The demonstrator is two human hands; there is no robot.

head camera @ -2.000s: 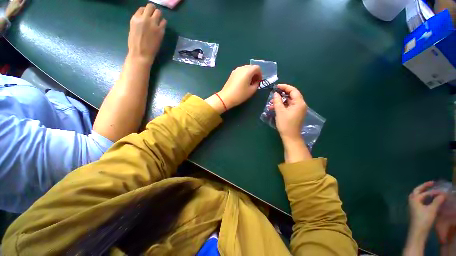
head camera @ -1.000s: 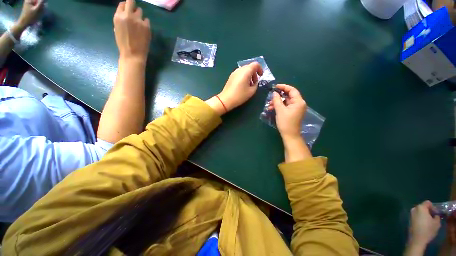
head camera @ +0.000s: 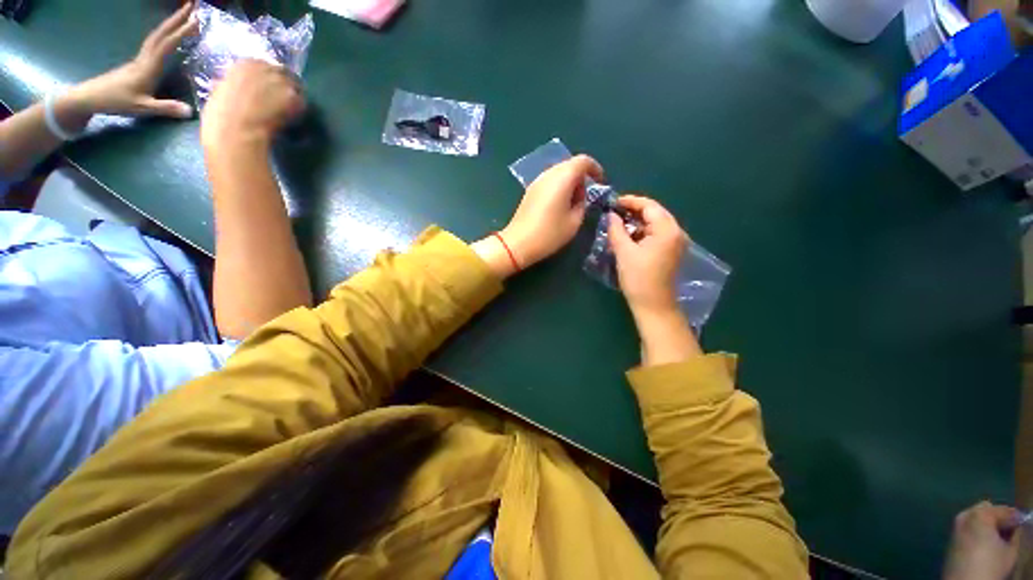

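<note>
My left hand (head camera: 552, 212) pinches a small clear zip bag (head camera: 537, 162), whose flat end sticks out beyond the fingers. My right hand (head camera: 649, 252) holds a dark cable (head camera: 625, 214) at the mouth of that bag, close to the left fingertips. How far the cable is inside is hidden by the fingers. Another clear bag (head camera: 705, 283) lies flat under my right hand and wrist, with dark bits at its left part. A bagged black cable (head camera: 427, 126) lies flat on the table to the left of my hands.
A neighbour's hand (head camera: 247, 104) and another person's hand (head camera: 142, 74) touch a crumpled shiny bag (head camera: 239, 40) at upper left. Pink slips (head camera: 365, 9) lie at the top. A white roll (head camera: 852, 14) and blue-white carton (head camera: 970, 102) stand upper right. Another hand (head camera: 981, 544) shows lower right.
My left hand has turned the small bag so its flat end points left. My hands are closer together. The neighbour's hand moved left and a crumpled bag has appeared there.
</note>
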